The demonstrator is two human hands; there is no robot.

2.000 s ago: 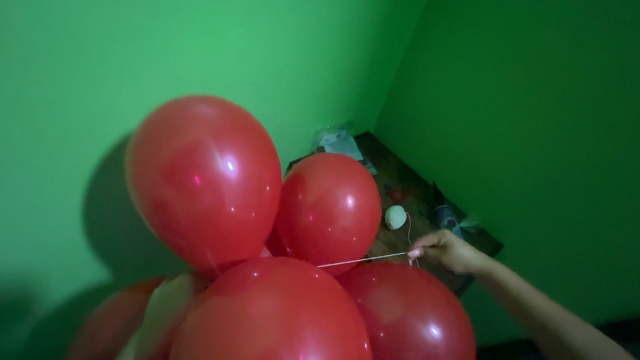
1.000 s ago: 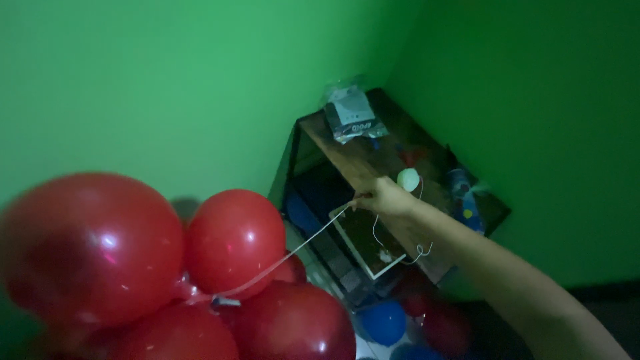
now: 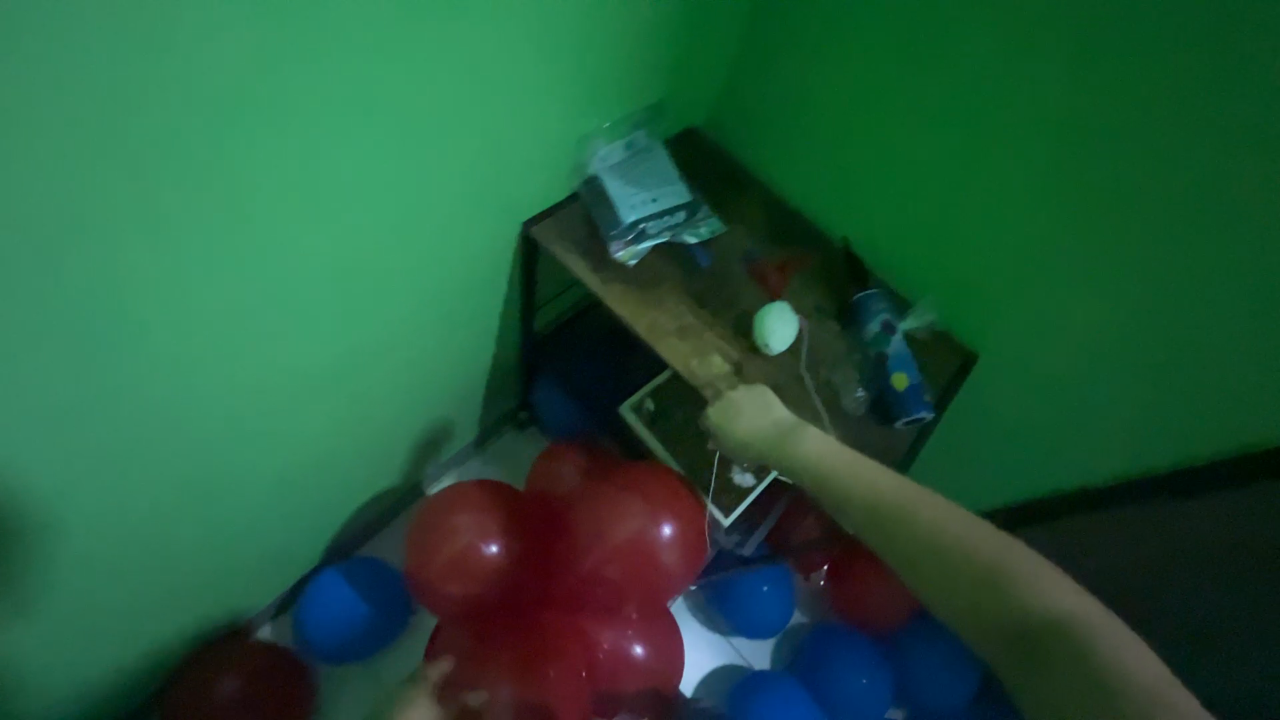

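Out over the front edge of a wooden table (image 3: 650, 295) reaches my right hand (image 3: 748, 425), its fingers closed around a thin white string (image 3: 712, 490) that hangs down beside a cluster of red balloons (image 3: 610, 535). A ball of white string (image 3: 775, 327) lies on the table, with a strand running from it toward my wrist. At the bottom edge of the view, my left hand (image 3: 425, 695) shows dim and blurred against the lower balloons; what its fingers do cannot be made out.
Blue balloons (image 3: 845, 670) and more red ones (image 3: 868, 588) lie on the tiled floor. On the table are a plastic-wrapped packet (image 3: 640, 190) and a blue cylindrical container (image 3: 893, 360). A light-edged frame (image 3: 672, 440) stands below the table edge. Green walls meet behind.
The red balloon cluster has gone lower, and the string from my right hand now hangs down rather than stretching leftward. My left hand has come into view. The view has shifted, showing more floor.
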